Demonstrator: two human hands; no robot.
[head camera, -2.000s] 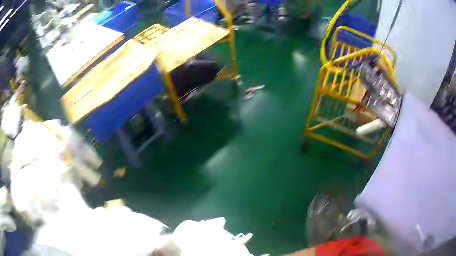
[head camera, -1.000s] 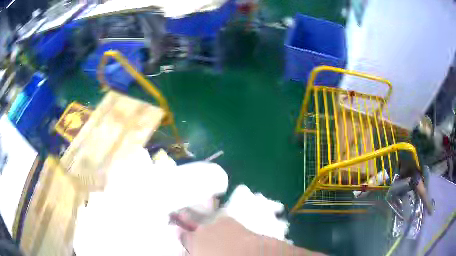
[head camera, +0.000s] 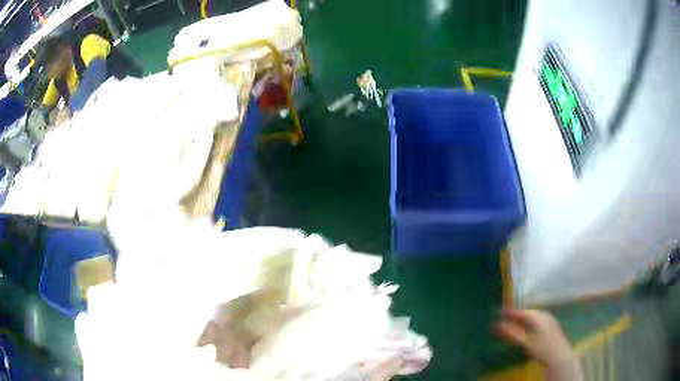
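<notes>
A large armful of white cloth (head camera: 298, 298) fills the lower middle, close to me, with loose folds and ragged edges. A brownish patch shows among its folds; I cannot tell whether it is my left hand or shaded cloth. My left hand is otherwise hidden. My right hand (head camera: 540, 338) is at the lower right, blurred, away from the cloth, with its fingers a little apart and nothing seen in it.
A blue bin (head camera: 455, 171) stands on the green floor ahead. More white cloth (head camera: 127, 149) lies on a table at the left. A yellow-framed trolley (head camera: 279, 82) holds white cloth behind. A white-covered surface (head camera: 596, 238) is at the right, beside yellow bars. A person (head camera: 71, 71) is at the upper left.
My right hand has left the white cloth and moved right. The view has moved forward: the blue bin is nearer and the empty yellow barred trolley has mostly left the picture.
</notes>
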